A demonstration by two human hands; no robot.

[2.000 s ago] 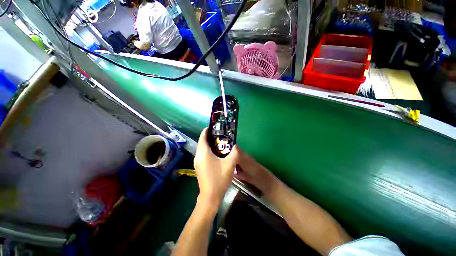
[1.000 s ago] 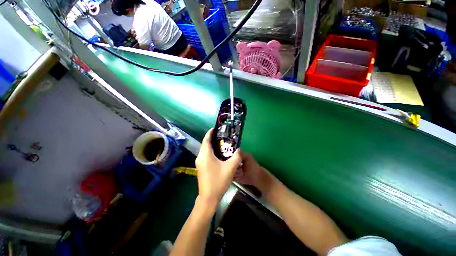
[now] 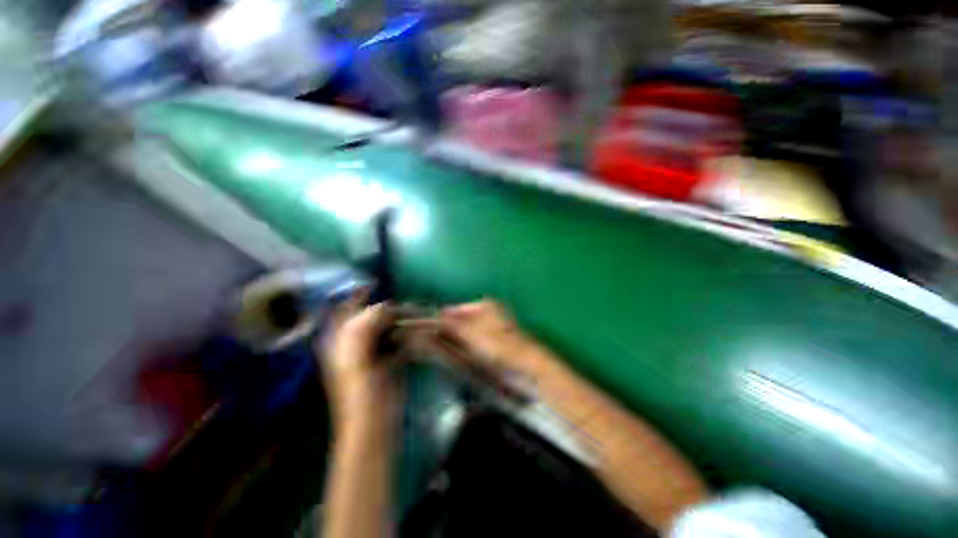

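The frame is strongly blurred. A dark, narrow shape, which fits the black lock housing seen edge-on, stands up from my left hand in front of the green conveyor belt. My left hand is closed around its lower end. My right hand is just to the right, its fingers pointing towards the left hand. A thin, pale brownish thing shows between the two hands; what it is cannot be told. Whether my right hand grips it is also unclear. The housing's open side and the long pale strip cannot be made out.
The green conveyor belt runs from upper left to lower right. Beyond it are a pink fan, a red bin and a blurred person in white. A pale tub stands left of my hands.
My left hand and the housing have moved left, and the housing has turned from showing its open side to a narrow side. My right hand has come out from behind the left. The view is now blurred.
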